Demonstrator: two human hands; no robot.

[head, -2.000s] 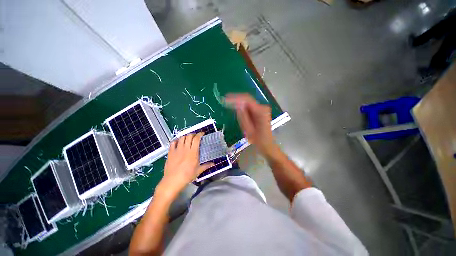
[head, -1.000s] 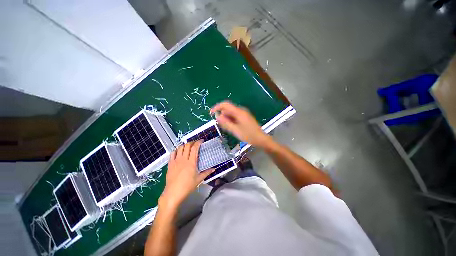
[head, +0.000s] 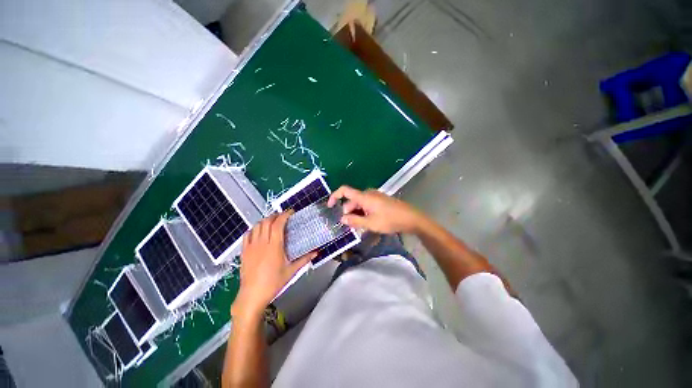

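Observation:
A panel stack, its grey ribbed side facing up, lies on a dark small solar panel at the belt's near edge. My left hand holds the stack at its left side, thumb along the near side. My right hand is at the stack's right end, with bent fingers touching it; whether they pinch a trimming is too small to tell. White edge trimmings lie on the green conveyor belt beyond the stack.
Several panel stacks stand in a row on the belt to the left, with trimmings around them. A white cabinet borders the far side. An open carton is at the belt's end. A blue stool and metal frame stand at right.
My right hand has moved from above the belt down to the stack's right end. My left hand stays on the stack. The view has shifted.

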